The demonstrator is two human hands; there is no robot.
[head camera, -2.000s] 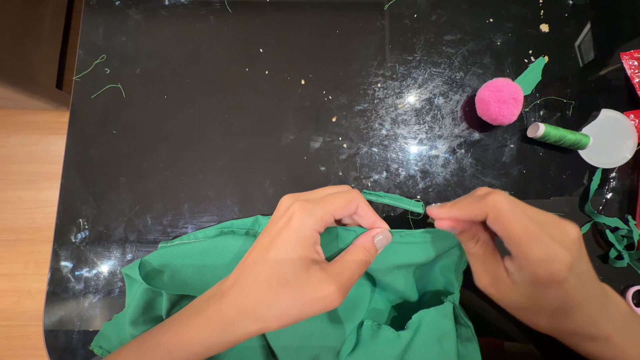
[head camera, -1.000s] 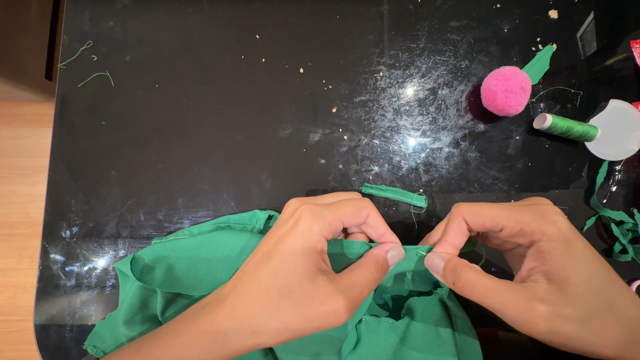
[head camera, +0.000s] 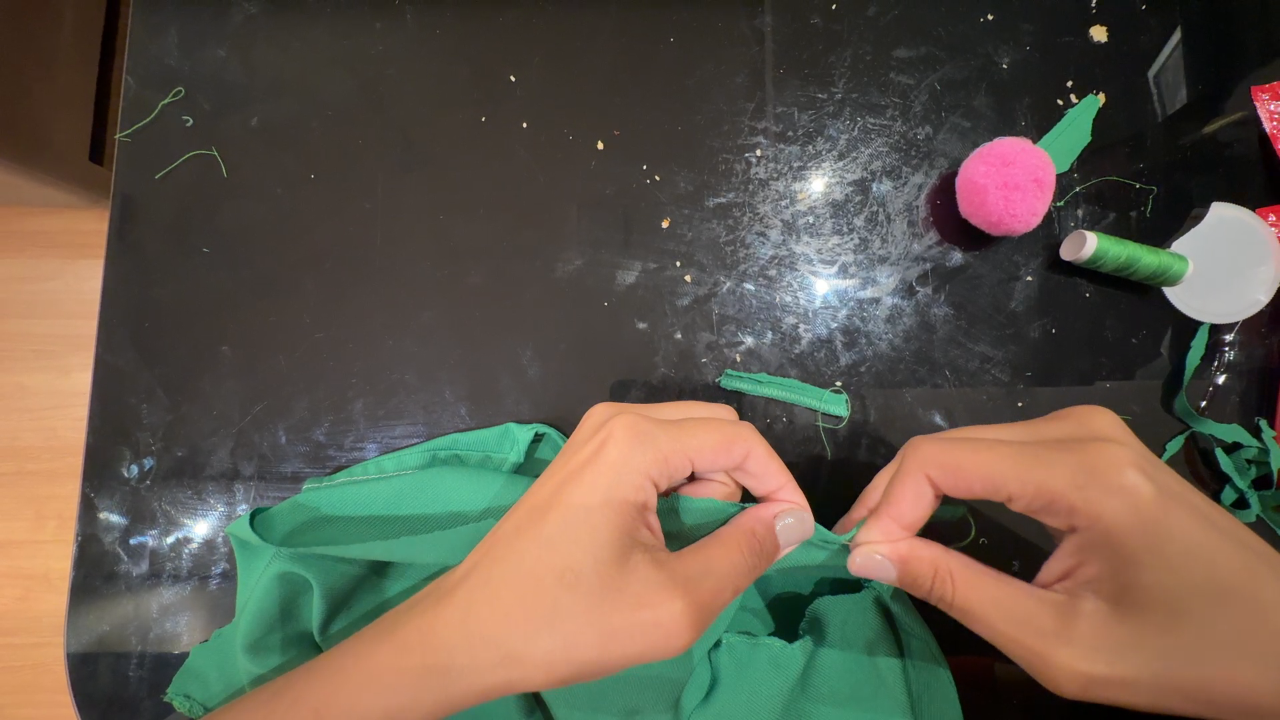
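Note:
Green fabric point(head camera: 400, 560) lies bunched along the near side of the black table, with a stitched seam at its upper left. My left hand point(head camera: 660, 540) pinches the fabric's upper edge between thumb and index finger. Just to its right, the thumb and index finger of my right hand point(head camera: 1040, 540) are closed at the corner of that edge, where a bit of green thread shows; a needle cannot be made out. Beyond the hands lies a narrow stitched strip of green fabric point(head camera: 785, 392) with a loose thread at its right end.
A pink pom-pom point(head camera: 1005, 187) touches a green fabric scrap point(head camera: 1070, 135) at the upper right. Near it are a spool of green thread point(head camera: 1130, 258), a white disc point(head camera: 1225, 265) and tangled green strips point(head camera: 1225, 430). Loose threads point(head camera: 190, 155) and crumbs dot the glossy black table point(head camera: 400, 250).
Two seconds ago my right hand was at the fabric's edge; one second ago its fingertips were close against my left ones. Now they are farther apart, to the right.

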